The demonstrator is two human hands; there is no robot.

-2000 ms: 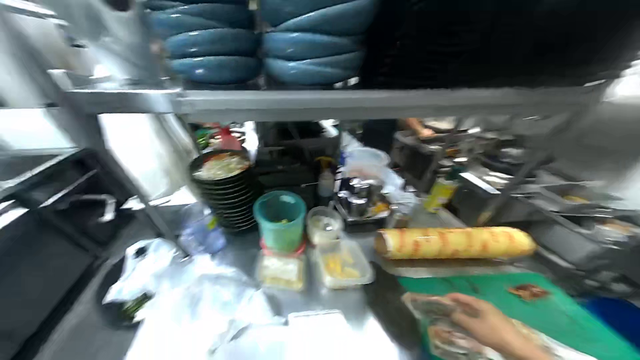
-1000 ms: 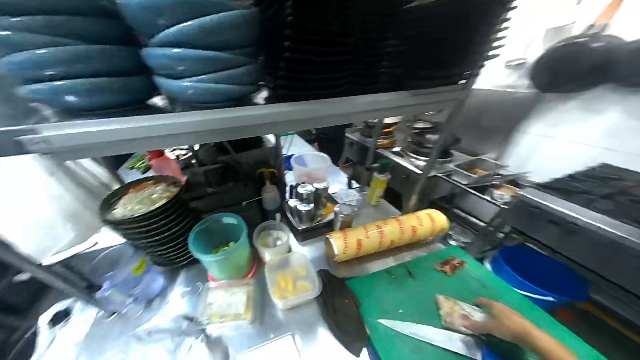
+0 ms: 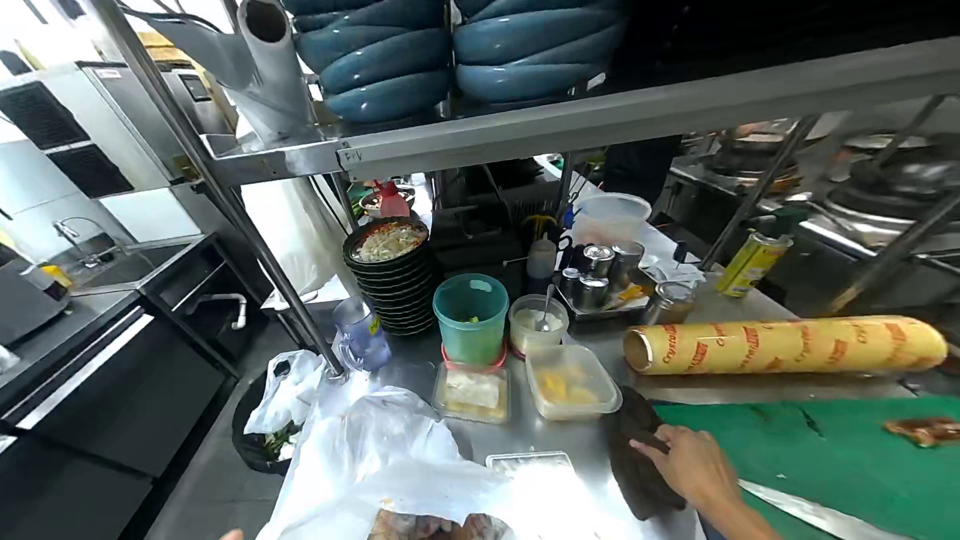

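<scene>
My right hand (image 3: 694,465) grips a dark brown cloth (image 3: 637,450) lying on the steel counter at the left edge of a green cutting board (image 3: 862,450). A knife blade (image 3: 810,511) rests on the board just right of my wrist, its handle out of view. A browned piece of meat (image 3: 926,430) lies at the board's right. Only a fingertip of my left hand (image 3: 233,535) shows at the bottom edge, so its state is hidden. To its right, white plastic bags (image 3: 390,442) cover the counter, with browned meat (image 3: 435,525) showing in an opening.
A roll of cling film (image 3: 787,345) lies behind the board. Plastic tubs (image 3: 574,382), a teal bucket (image 3: 471,319) and stacked black bowls (image 3: 394,289) stand along the counter. A metal shelf (image 3: 600,120) with blue bowls crosses overhead. A bin (image 3: 259,420) stands at lower left.
A second ago my right hand held a piece of meat over the board; now it is on the cloth. The view has swung left. The fingertip at the bottom has appeared.
</scene>
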